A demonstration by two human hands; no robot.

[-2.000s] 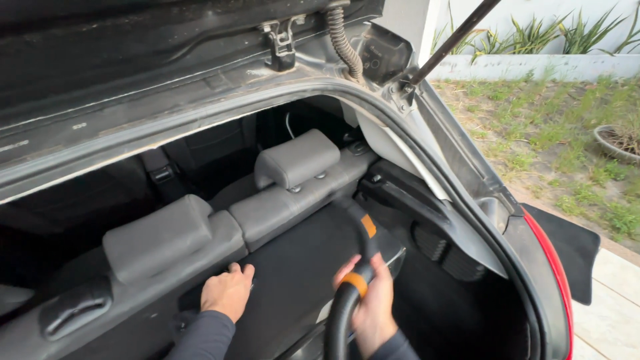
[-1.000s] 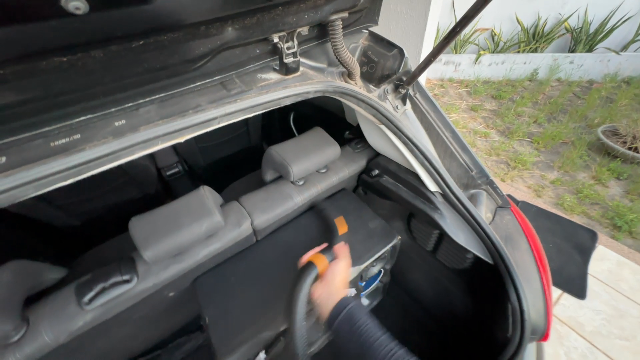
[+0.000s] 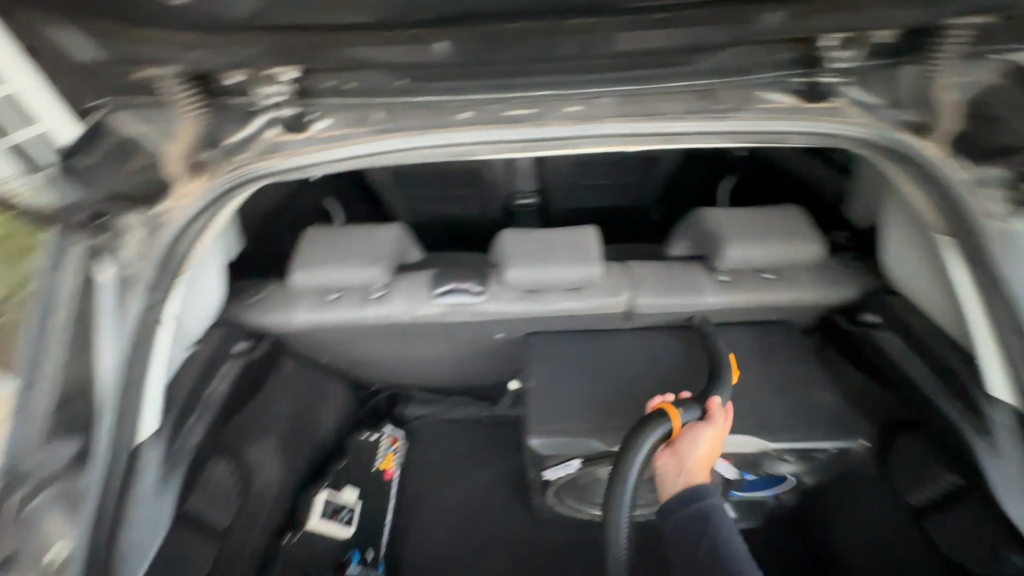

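Note:
My right hand (image 3: 694,444) is closed around the curved black handle of a vacuum cleaner hose (image 3: 628,472), beside its orange ring. The tube bends up and away over a dark carpeted box (image 3: 624,376) in the car's trunk, with a second orange part (image 3: 734,369) above my fingers. Whether its far end touches the box cannot be told. The box's front shows a round speaker-like part (image 3: 580,490) and a blue oval mark (image 3: 762,485). My left hand is out of view.
Grey rear seat headrests (image 3: 548,256) line the seatback behind the trunk. On the left lie a black panel with coloured connectors (image 3: 390,452) and a small white device (image 3: 334,512). The raised tailgate (image 3: 512,48) hangs overhead, and the trunk frame (image 3: 172,296) curves around the opening.
The view has swung left to show the whole trunk. My left hand, on the seatback side two seconds ago, has left view. My right hand still holds the hose handle.

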